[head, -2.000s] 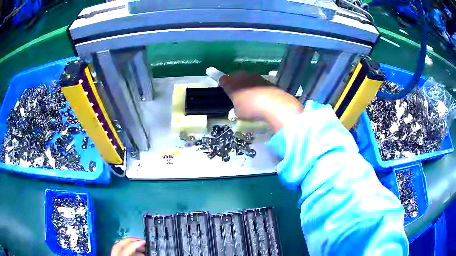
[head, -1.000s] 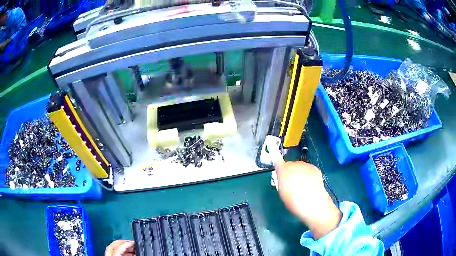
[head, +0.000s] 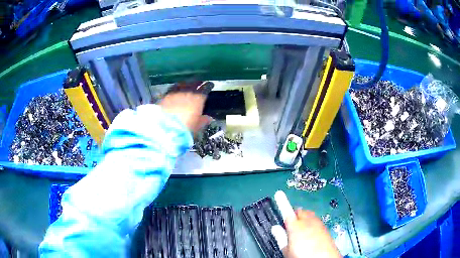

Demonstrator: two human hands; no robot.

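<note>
A black housing (head: 228, 103) lies in the cream-yellow nest (head: 243, 121) under the frame. My left hand (head: 185, 107) reaches in from the left, slightly blurred, with its thumb and fingers at the upper and lower edges of that housing's left end. A heap of small metal parts (head: 217, 143) lies before the nest. Several black housings (head: 218, 232) lie in a row at the bottom edge, partly cut off. Another housing (head: 263, 221) lies slanted, apart from the row. My right hand (head: 307, 234), with white finger cots, holds its right side.
The grey frame (head: 212, 43) arches over the white base plate (head: 265, 146). Yellow guards (head: 330, 101) stand at both sides. The green button (head: 291, 146) is at the right foot, with loose parts (head: 306, 180) beside it. Blue parts bins (head: 398, 157) flank the frame.
My right hand has moved from the button down to a housing, now slanted away from the row. My left hand has gone from the row into the frame. The blurred press part above the nest is gone.
</note>
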